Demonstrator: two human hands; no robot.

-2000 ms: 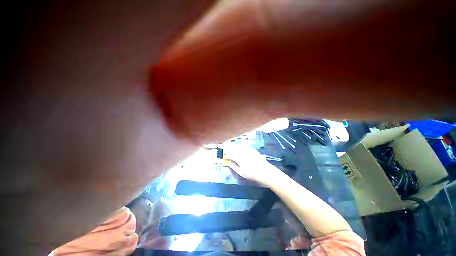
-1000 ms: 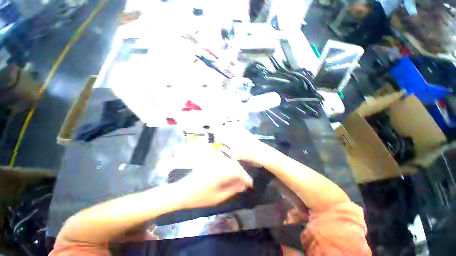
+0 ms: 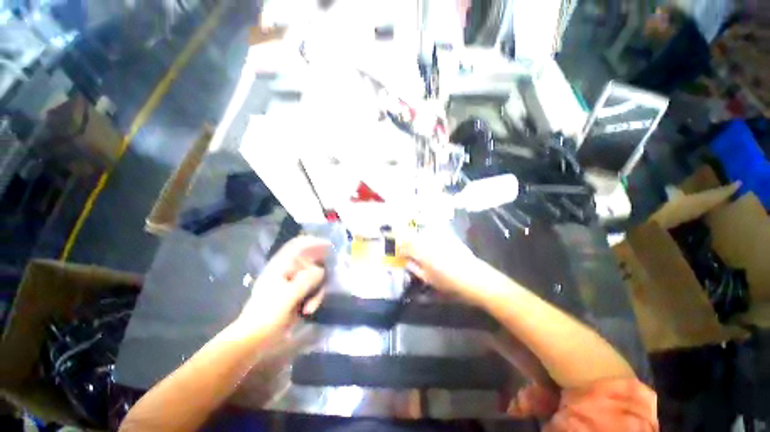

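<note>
The white sewing machine head [image 3: 355, 169] with a red mark stands in front of me. A yellow part [image 3: 367, 250] with a small black piece beside it sits at the sewing point. My right hand [image 3: 439, 257] has its fingertips at the right of the yellow part; glare hides what they hold. My left hand [image 3: 291, 278] is left of the sewing point, fingers curled, contents unclear. A dark strip [image 3: 285, 229] shows partly behind it. Two flat black strips lie on the table, one nearer the machine [image 3: 363, 310] and one nearer me [image 3: 359, 369].
A limp dark pile [image 3: 232, 202] lies left of the head. Glossy black pieces [image 3: 549, 169] with pale ends lie right, near a framed panel [image 3: 623, 126]. Open cardboard boxes with black pieces stand right [image 3: 667, 287] and left [image 3: 25, 321]. The dark table [image 3: 181, 312] is shiny.
The large blur that covered the earliest view is gone. My left hand has moved from the table's front middle to the left and forward, uncovering the flat strips. My right hand remains by the yellow part.
</note>
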